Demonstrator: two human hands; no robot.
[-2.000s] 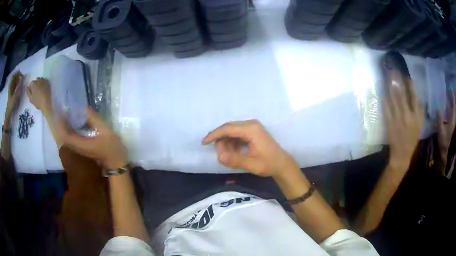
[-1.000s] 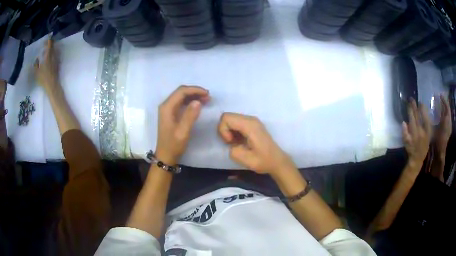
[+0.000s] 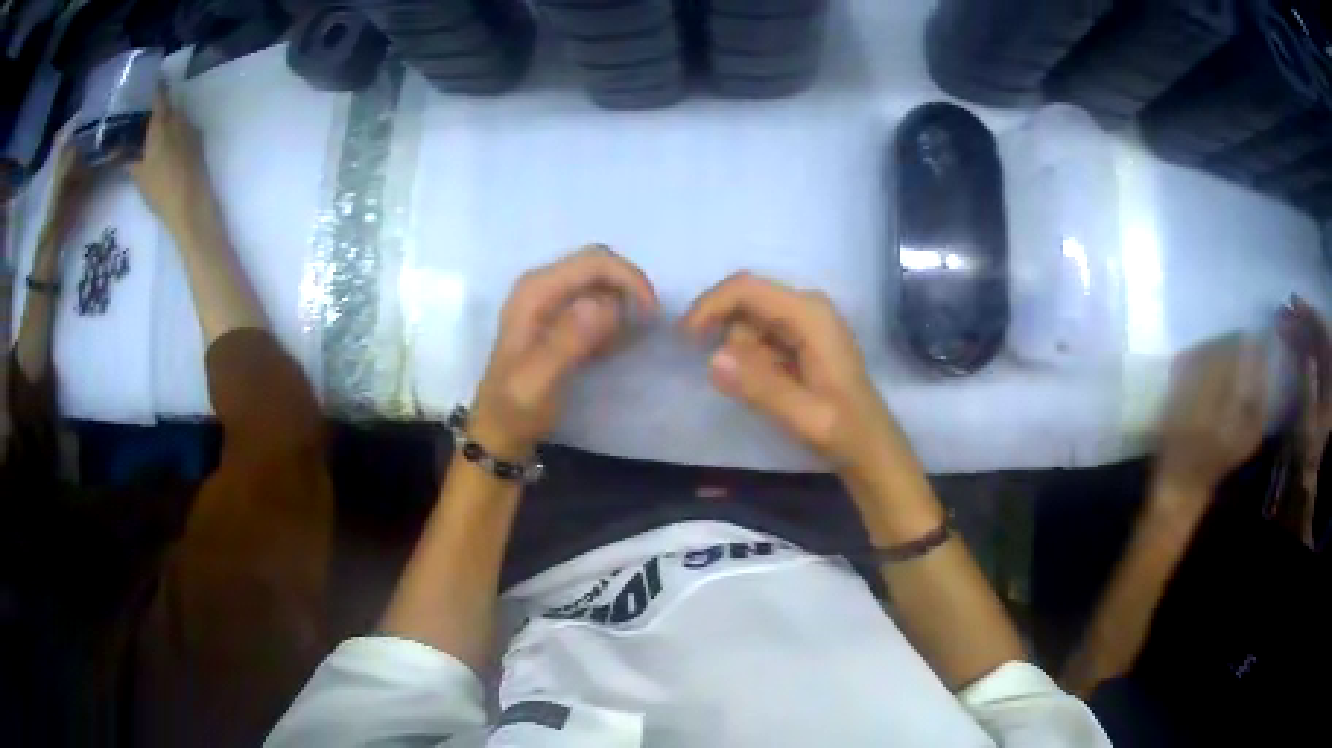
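My left hand point(image 3: 567, 333) is above the middle of the bench with its fingers curled and apart, holding nothing that I can see. My right hand point(image 3: 782, 358) faces it, a small gap away, fingers bent and also with nothing visible in it. To the right of my right hand, a glossy black long oval base point(image 3: 950, 241) lies flat on the white foam sheet. Just right of it lies a clear plastic housing point(image 3: 1063, 241), frosted and see-through. Neither hand touches them.
Stacked grey parts point(image 3: 614, 44) stand along the back of the foam-covered bench point(image 3: 687, 161). Shiny clear tape point(image 3: 358, 249) crosses it at left. Small dark screws point(image 3: 102, 272) lie at far left, near a neighbour's hands holding a part point(image 3: 111, 135). Another person's hand point(image 3: 1220, 409) is at right.
The black base and clear housing now lie nearer, moved left from the right neighbour's side. My left hand let go of a housing at left before coming to the middle. The neighbour's right hand withdrew.
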